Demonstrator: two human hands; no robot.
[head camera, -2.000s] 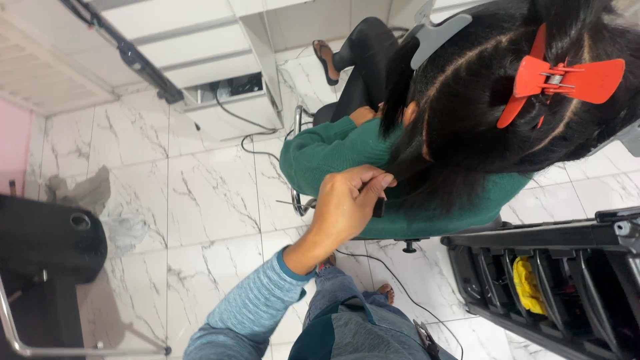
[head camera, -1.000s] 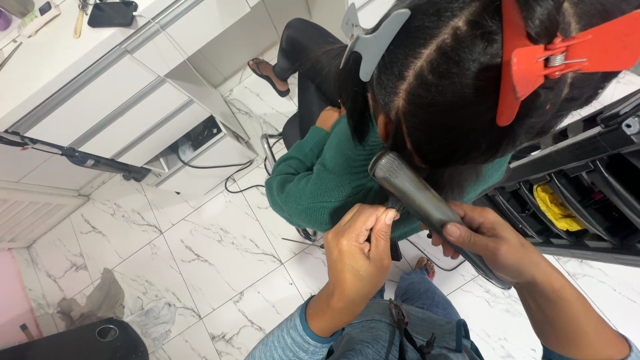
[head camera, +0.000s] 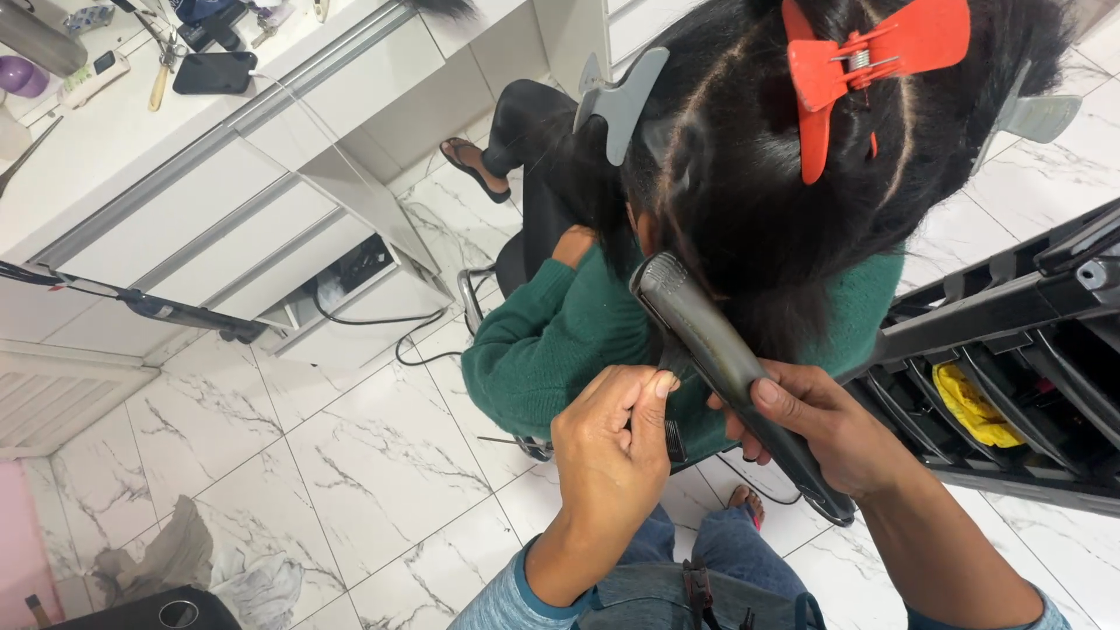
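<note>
My right hand (head camera: 814, 424) grips a black hair straightener (head camera: 713, 341), its plates near the nape of a seated person in a green sweater (head camera: 542, 350). Between the pinched fingertips of my left hand (head camera: 617, 437) is the end of a strand of dark hair (head camera: 674, 359), which runs to the straightener. Part of a black comb (head camera: 673, 440) shows beside that hand. The person's dark hair (head camera: 761, 192) is parted in sections. A red hair clip (head camera: 862, 66) holds the top, and grey clips sit at the left side (head camera: 623, 105) and the right side (head camera: 1041, 118).
At the right stands a black trolley (head camera: 980, 341) with a yellow item (head camera: 971, 407) in it. A white counter (head camera: 105, 166) with a phone (head camera: 214, 73), a bottle (head camera: 39, 35) and tools lies upper left. Below it a drawer (head camera: 359, 306) is open. Cables (head camera: 376, 321) trail near the chair.
Two seconds ago only my left hand showed, at the hair. My right hand has since come in from the right with the straightener. The view has shifted toward the counter.
</note>
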